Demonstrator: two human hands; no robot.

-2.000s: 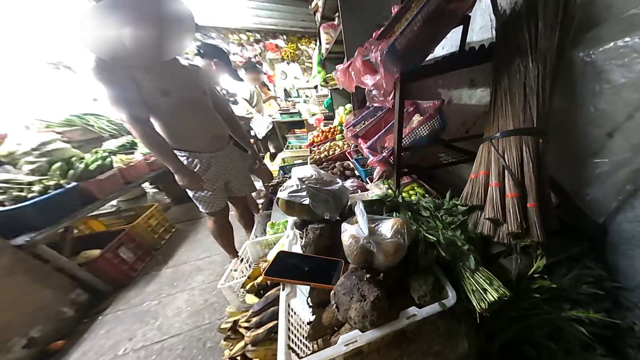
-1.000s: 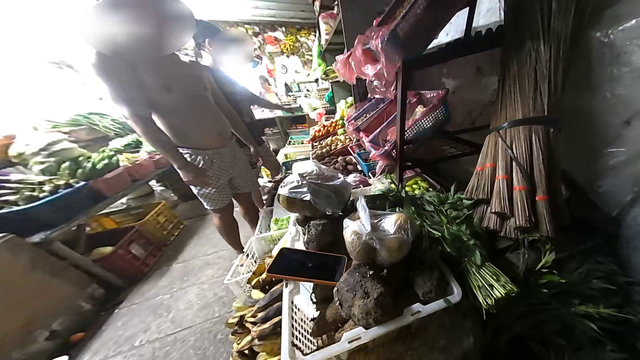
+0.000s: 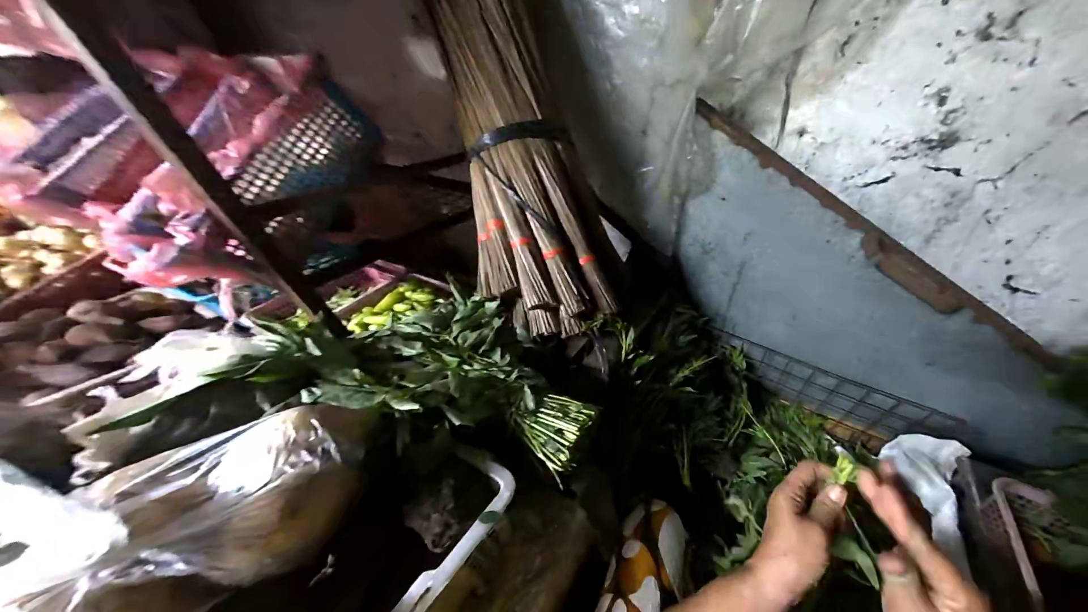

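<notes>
At the lower right, my left hand (image 3: 795, 531) pinches the stem ends of some leafy greens (image 3: 844, 469) between thumb and fingers. Close beside it on the right, my right hand (image 3: 918, 535) is blurred, its fingers near the same stems; whether it grips them cannot be told. Leaves hang below, between the two hands. Behind them lie more loose greens (image 3: 773, 446). A tied bunch of leafy greens (image 3: 459, 365), its cut stems facing right, rests left of the hands. Bundled stick brooms (image 3: 531, 187) bound with a black strap stand against the wall.
A metal rack post (image 3: 183, 157) rises at left before pink plastic bags (image 3: 157, 229). Green peppers (image 3: 395, 308), brown root crops (image 3: 93, 331) and a clear plastic bag of produce (image 3: 246, 493) lie left. A white crate rim (image 3: 472, 527) juts out at lower centre. A wire grid (image 3: 833, 387) leans by the wall.
The view has swung far to the right and down. Both my hands now show, with greens at the left one; neither was in the earlier frames. The person and the phone have left the view.
</notes>
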